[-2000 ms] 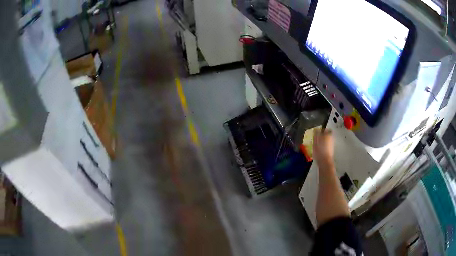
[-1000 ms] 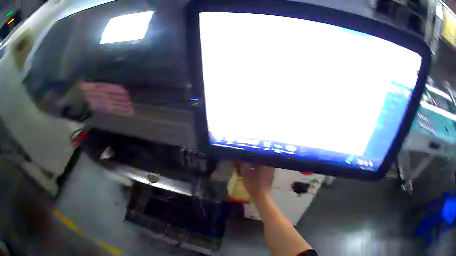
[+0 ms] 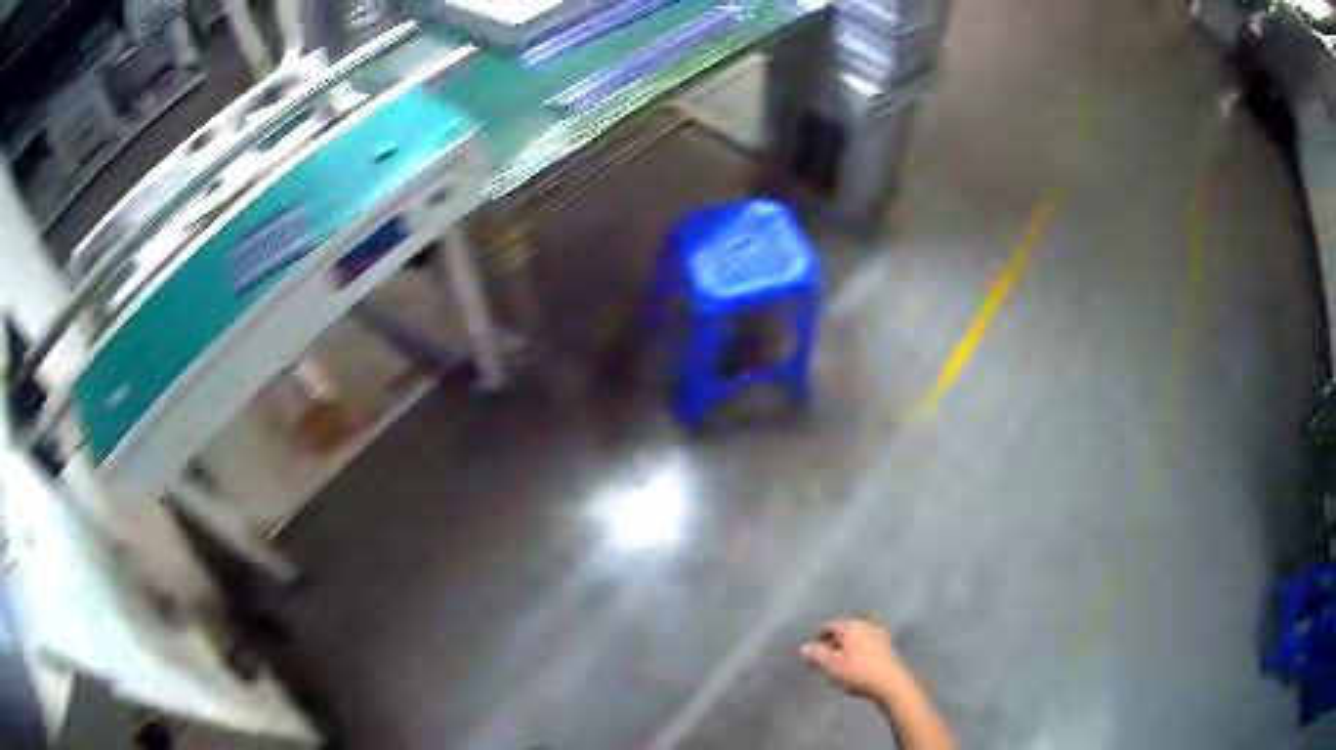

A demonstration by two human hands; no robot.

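My right hand (image 3: 865,662) is small and blurred at the lower right, over the grey floor. Its fingers are loosely bent and slightly apart, and I see nothing in it. It touches nothing visible. My left hand is not in view. A blue plastic stool (image 3: 747,264) stands on the floor ahead, beyond my hand. Behind it to the left is a green-topped bench (image 3: 513,110). Blue-purple component tubes (image 3: 652,62) lie on that bench in long flat groups, blurred.
A white and teal bench machine (image 3: 344,176) with metal rails stands at the left. A grey stack (image 3: 879,52) is right of the bench. Yellow lane lines (image 3: 996,308) run along the floor at right. A blue object (image 3: 1304,630) is at the right edge.
The view has swung right, from the large bright screen and pale machine to the bench, stool and floor. My right hand has left the machine's front and is now over the floor.
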